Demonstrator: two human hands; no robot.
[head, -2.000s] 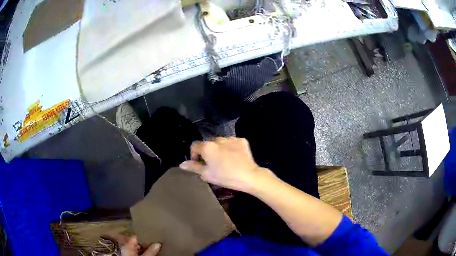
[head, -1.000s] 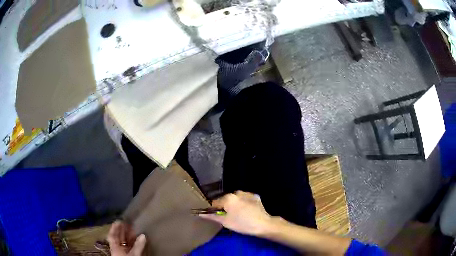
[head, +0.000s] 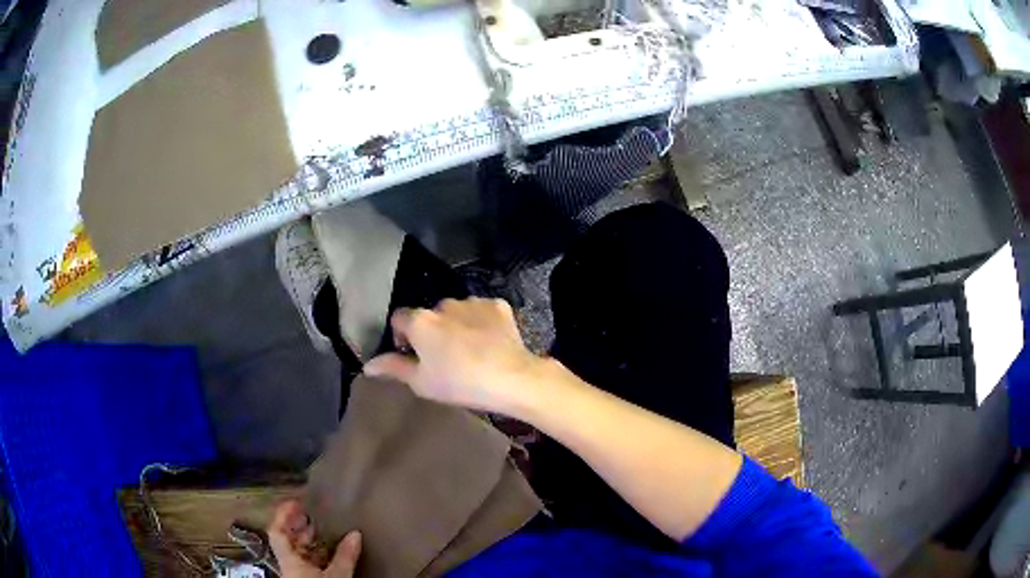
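Brown fabric pieces lie overlapped over my lap. My left hand, at the bottom edge of the picture, grips their lower left edge between thumb and fingers. My right hand is curled at their top corner, its thumb near where a pale fabric piece meets them. The pale piece hangs narrow from the table edge. The small snips in my right fist are almost wholly hidden; only a dark bit shows between the fingers. Fine threads show at the right edge of the brown pieces.
The white machine table spans the top, with brown pieces on its left. Blue material is at left. Loose thread lies on the wooden seat. A white-topped stool stands at right.
A second brown piece has come to lie on the table. The pale piece has slid off the tabletop and down toward my lap. My right hand moved down with snips showing, then back up.
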